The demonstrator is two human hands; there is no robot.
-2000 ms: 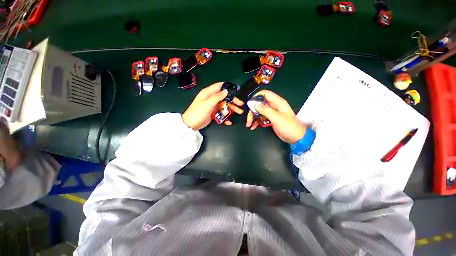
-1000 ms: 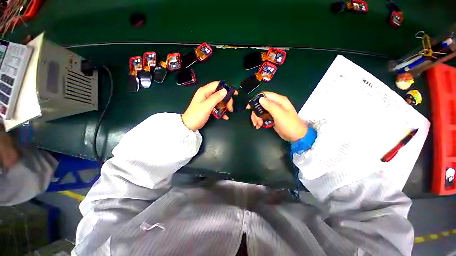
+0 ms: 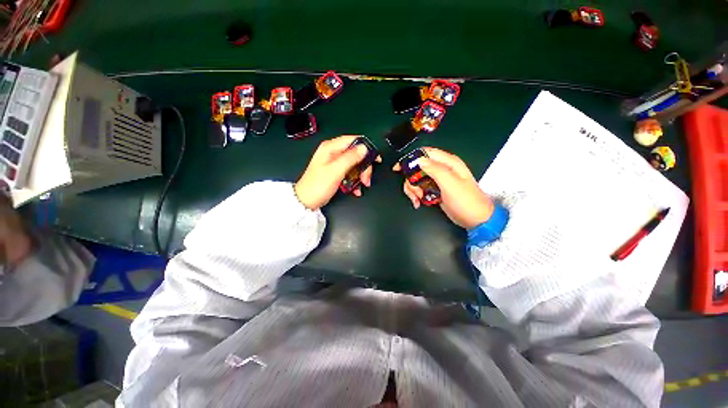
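Observation:
My left hand (image 3: 326, 173) holds a half-assembled smartwatch unit (image 3: 365, 151), its dark screen up and the thumb on it; the red housing shows below. My right hand (image 3: 451, 185) holds another unit (image 3: 428, 190), with a dark screen at the top partly under the thumb and a red housing below. The hands are apart over the green mat. A blue band is on my right wrist. Several opened units (image 3: 281, 100) lie in a group behind my left hand, red housings beside dark screens. Two more opened units (image 3: 429, 116) lie just behind the hands.
A beige machine (image 3: 120, 131) with a black cable stands left. A paper sheet (image 3: 575, 191) with a red pen (image 3: 640, 233) lies right, beside a red tray (image 3: 708, 207). Small round items (image 3: 647, 132) lie near the tray. More units (image 3: 591, 16) lie on the far mat. Another person's arm shows left.
The screens in both my hands have been tilted; the right one, pale at first, now looks dark with a small lit patch. Units on the far mat have shifted to the right.

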